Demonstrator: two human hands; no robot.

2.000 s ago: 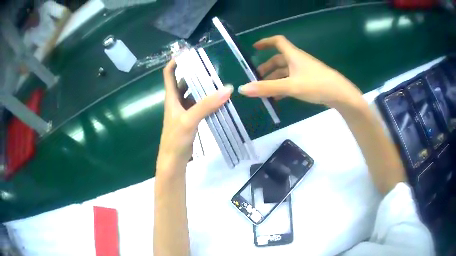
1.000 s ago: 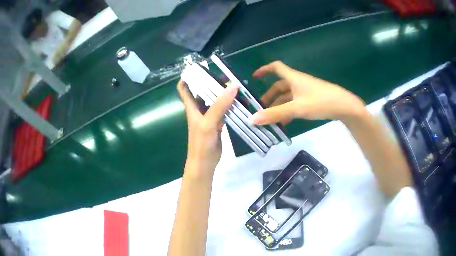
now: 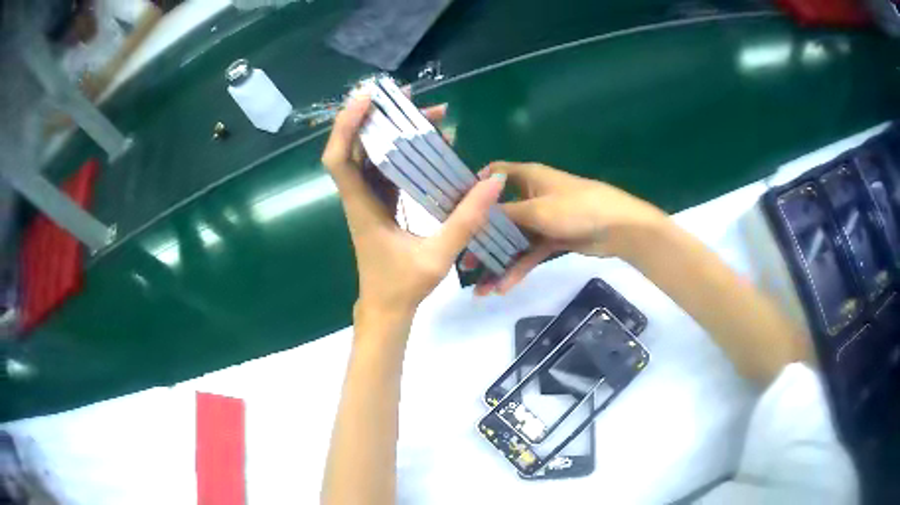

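Observation:
A stack of several silver-edged phone frames (image 3: 434, 178) is held tilted above the far edge of the white cover, edges facing me. My left hand (image 3: 414, 232) grips the stack, thumb across its near side and fingers behind its upper left. My right hand (image 3: 562, 217) is closed around the lower right end of the stack; some of its fingers are hidden by the frames. Set-aside phone frames (image 3: 562, 395) lie overlapping and crossed on the white cover (image 3: 681, 385) below the hands, black faces showing.
A red strip (image 3: 220, 449) lies at the left. A black blister tray (image 3: 839, 256) is at the right. Beyond the green belt (image 3: 296, 286) are a white bottle (image 3: 259, 99), a grey sheet (image 3: 387, 28) and red trays (image 3: 61, 247). Part of a person shows at the upper left.
My right hand has closed onto the lower end of the stack. The held frames, fanned apart before, are now squared together. One more frame lies on the set-aside pile than two seconds ago.

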